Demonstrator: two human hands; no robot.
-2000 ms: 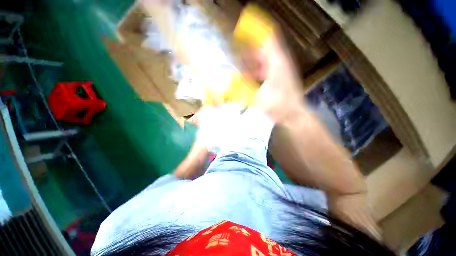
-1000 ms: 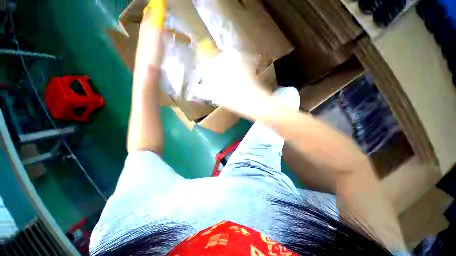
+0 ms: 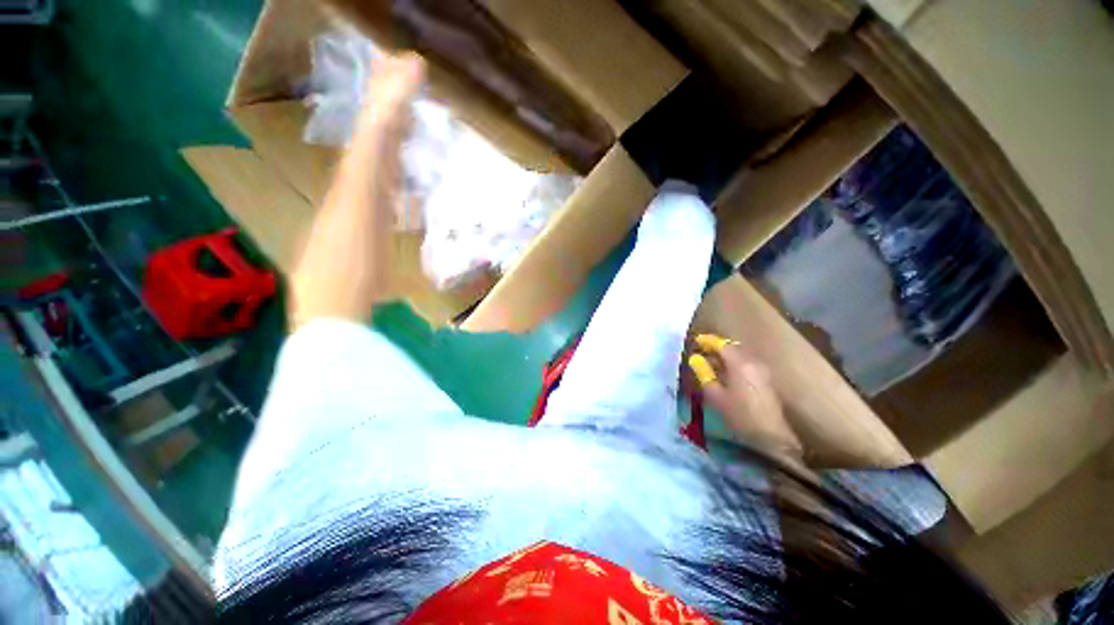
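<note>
An open brown bag carton (image 3: 556, 250) stands at upper left of centre, filled with whitish clear poly bags (image 3: 470, 202). My left hand (image 3: 397, 83) reaches into it over the bags; its fingers are blurred and partly hidden, so its grip cannot be told. My right hand (image 3: 742, 385) is low beside my right thigh, with yellow finger cots on it. Its fingers are apart and nothing shows in them. The open packing carton (image 3: 812, 379) is to the right, with dark shiny bagged goods (image 3: 935, 238) along its far right side and a flat greyish panel (image 3: 843, 305) beside them.
A red stool (image 3: 208, 285) stands on the green floor at left, near metal frames. Stacked cardboard sheets (image 3: 1002, 159) border the packing carton at right. Part of a red seat (image 3: 556, 376) shows under my legs.
My right hand has moved from over the bags back to beside my thigh. My left hand has moved slightly down and lies over the bags. The view has shifted, showing more of both cartons.
</note>
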